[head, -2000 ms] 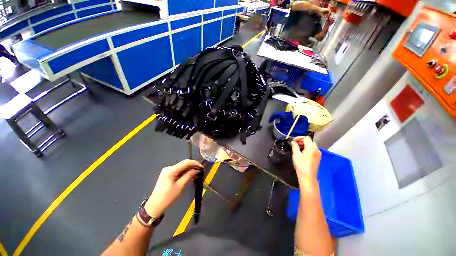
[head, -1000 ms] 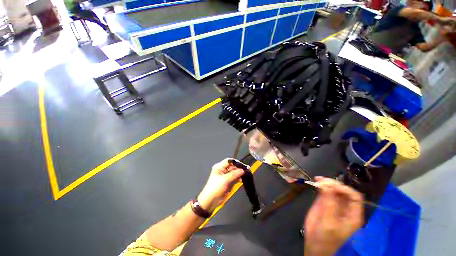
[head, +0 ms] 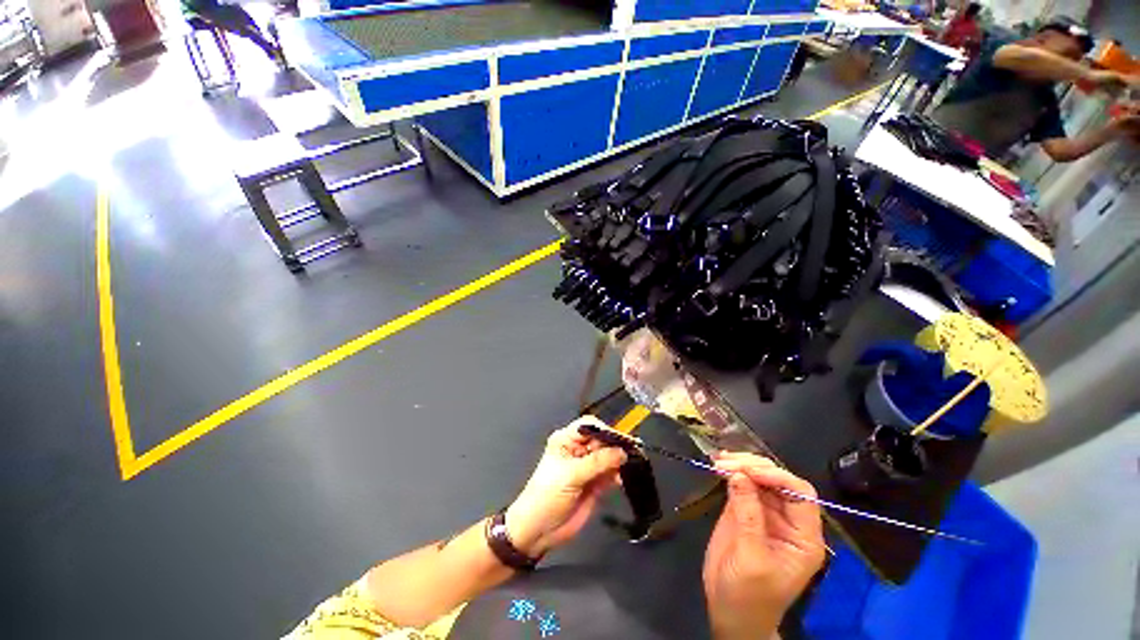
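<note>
My left hand [head: 565, 485], bare with a wristwatch, pinches a black strap [head: 640, 490]; its lower part hangs in a fold below the fingers. My right hand [head: 765, 531] holds a thin shiny rod [head: 875, 514] between thumb and fingers. The rod's dark tip points left to the strap end at my left fingertips; whether it touches cannot be told. A large strap pile [head: 738, 244] with silver fittings lies on the side table. A small dark pot [head: 879, 463] stands beside the blue tub [head: 925, 398], with a yellow disc [head: 994, 369] and a pale stick [head: 956, 401].
A blue bin [head: 981, 569] is at the lower right. The dark side table [head: 898, 538] has its edge just beyond my right hand. A person [head: 1019, 94] stands by a white table [head: 950, 188]. A metal stool [head: 294, 206] and a blue-and-white conveyor bench [head: 563, 125] stand behind.
My right hand has moved from the pot, leftward and down, bringing the rod to the strap. The left hand still holds the strap, now closer to the right. The view has turned left.
</note>
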